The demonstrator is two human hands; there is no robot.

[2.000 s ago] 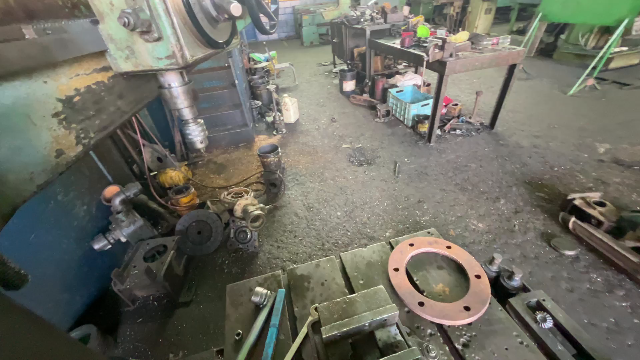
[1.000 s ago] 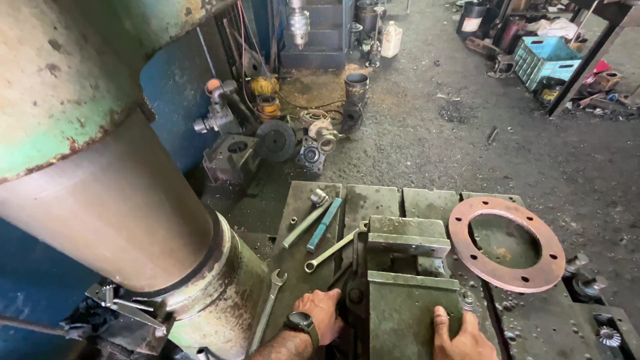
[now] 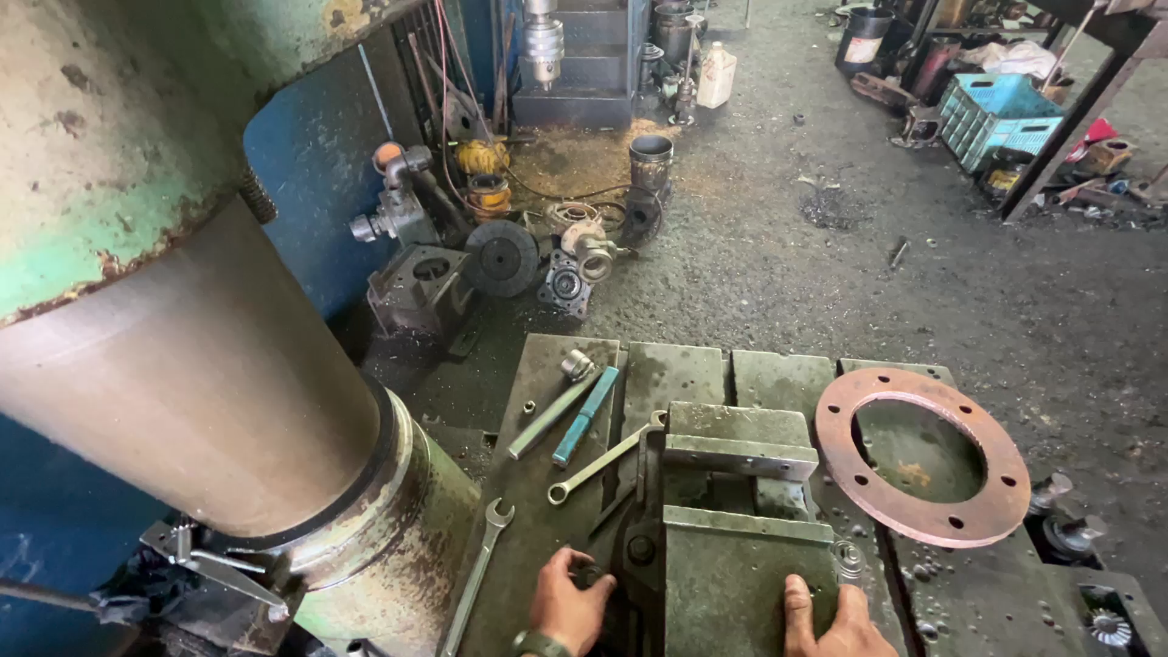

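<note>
My left hand (image 3: 568,598), with a watch on the wrist, curls its fingers around a small dark round part (image 3: 586,575) left of the machine vise (image 3: 748,584). On the vise's near block rests my right hand (image 3: 835,620), thumb and fingers spread. The vise jaws stand apart. To its right a reddish flange ring (image 3: 922,516) with bolt holes lies on the slotted steel table (image 3: 680,365). Left of the vise lie a combination wrench (image 3: 598,464), a teal bar-like tool (image 3: 586,415), a socket handle (image 3: 552,415) and an open-end wrench (image 3: 479,566).
A thick machine column (image 3: 210,374) rises at the left. Beyond the table, castings and a dark disc (image 3: 502,258) lie on the floor, with a drill chuck (image 3: 545,50) farther back. A teal crate (image 3: 999,119) is under a bench. Bolts (image 3: 1068,534) stand at the table's right.
The view has swung since the first frame, where no hands showed. Since one second ago, my left hand has shifted slightly and a dark round part now shows at its fingers.
</note>
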